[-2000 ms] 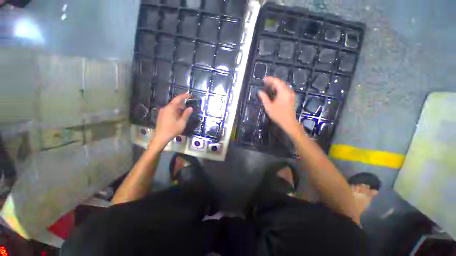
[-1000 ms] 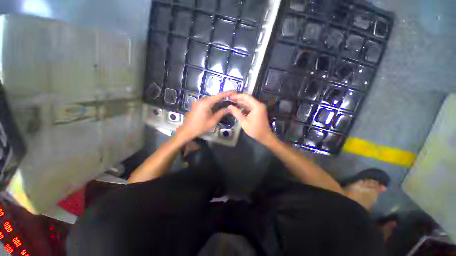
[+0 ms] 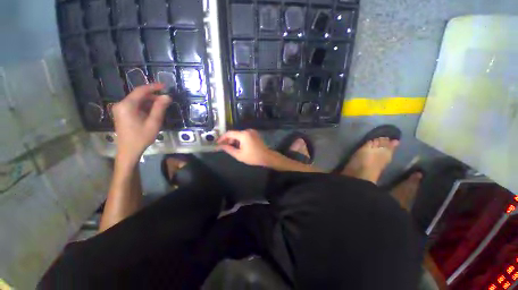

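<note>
My left hand (image 3: 136,118) is over the lower part of the left-hand black tray (image 3: 128,48). Its thumb and index finger pinch a small dark part (image 3: 165,92), mostly hidden by the fingertips. A few lower pockets hold squarish parts; many higher ones look empty. This tray lies over the white tray (image 3: 217,68), whose bottom edge shows dark round centres. My right hand (image 3: 245,147) is at the white tray's lower right corner, fingers curled; whether it holds anything is unclear. The right-hand black tray (image 3: 272,59) has filled and dark pockets.
A pale worn box (image 3: 34,164) stands at the left and a whitish-yellow stool top (image 3: 474,85) at the right. Yellow line marking (image 3: 383,106) crosses the floor. Another person's sandalled foot (image 3: 372,153) is right of my feet. Red LED digits (image 3: 502,280) glow at the lower right.
My hands were together over the lower edge of the trays and are now apart, the left over its tray, the right lower. The view has shifted, so the trays sit farther left.
</note>
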